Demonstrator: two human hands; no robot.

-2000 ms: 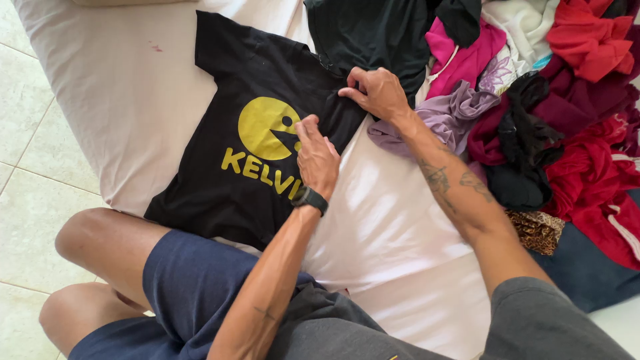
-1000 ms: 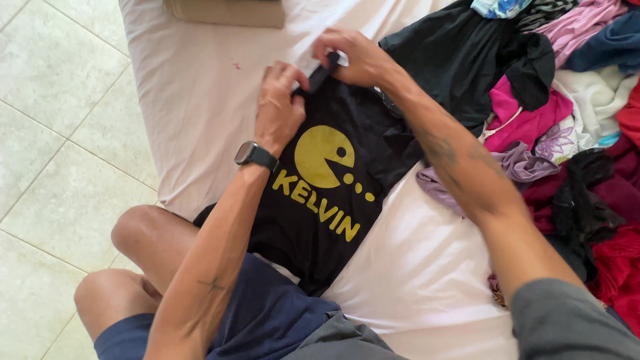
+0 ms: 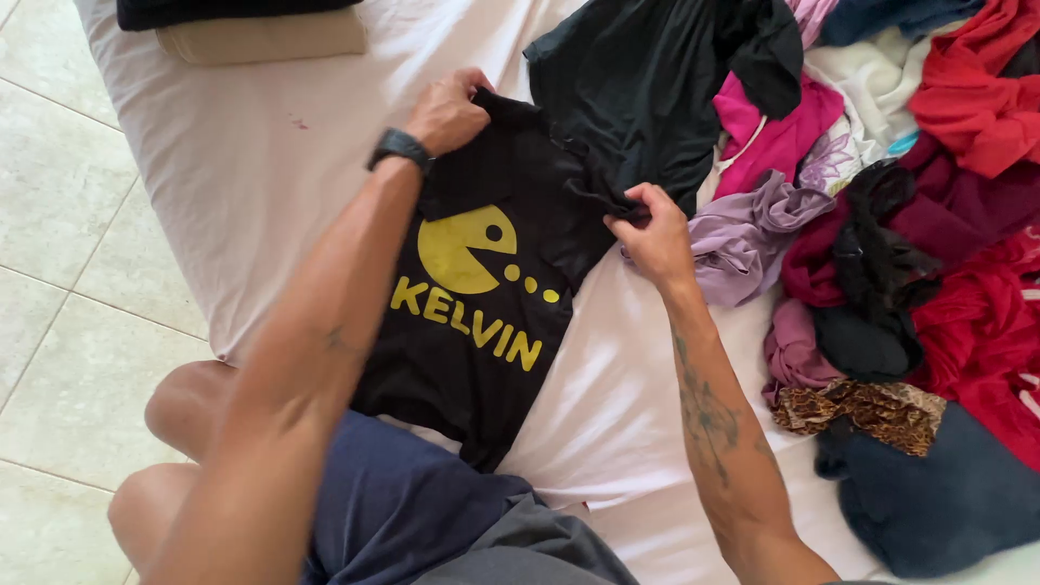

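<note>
A black T-shirt (image 3: pixel 504 382) with a yellow round figure, dots and lettering printed on it lies on the pale bed sheet, its hem close to my lap. At its upper left, my left hand (image 3: pixel 451 114), with a dark watch at the wrist, grips the shirt's edge; the sleeve part there is folded inward over the top of the print. My right hand (image 3: pixel 658 231) pinches the shirt's fabric at its right upper side, beside a mauve garment (image 3: pixel 731 236). A second dark garment (image 3: pixel 634 89) lies just beyond the shirt, partly against it.
A large heap of mixed clothes (image 3: pixel 967 284), red, pink, white and dark, covers the right side. A folded beige item (image 3: pixel 268 36) with black cloth (image 3: pixel 227 10) on it lies at the upper left. Floor tiles (image 3: pixel 122 268) show past the bed sheet's (image 3: pixel 268 187) left edge.
My right hand has moved from the shirt's top to its right side. The shirt's left side, spread flat two seconds ago, is now folded inward.
</note>
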